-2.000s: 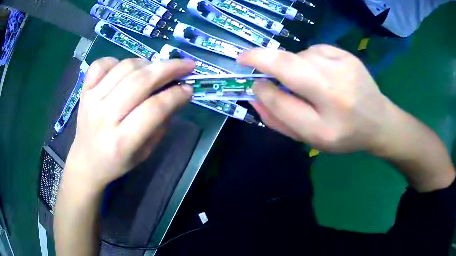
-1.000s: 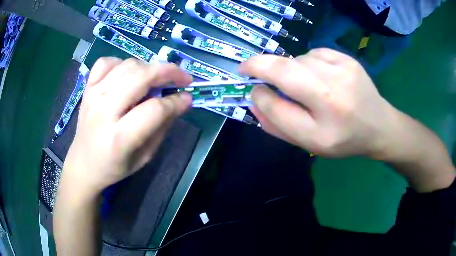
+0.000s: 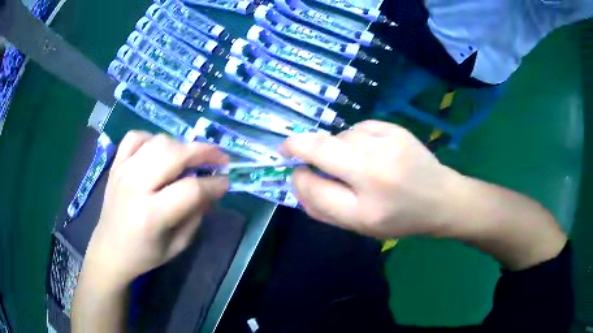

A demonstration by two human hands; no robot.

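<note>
A part-assembled pen with a green circuit board in a pale lavender shell is held up level between my two hands, board side visible. My left hand pinches its left end between thumb and fingers. My right hand pinches its right end. My fingers hide both ends, and the pen is blurred. Several more part-assembled pens lie in slanted rows behind it, with thin metal points at their right ends.
One pen lies apart on the dark grey mat at the left. A screw tray sits below it. Another person's light blue sleeve is at the upper right. The bench edge runs diagonally beneath my hands.
The bench and pen rows show lower in the picture, with more rows visible at the top. My hands also sit lower and somewhat left, still holding the same pen.
</note>
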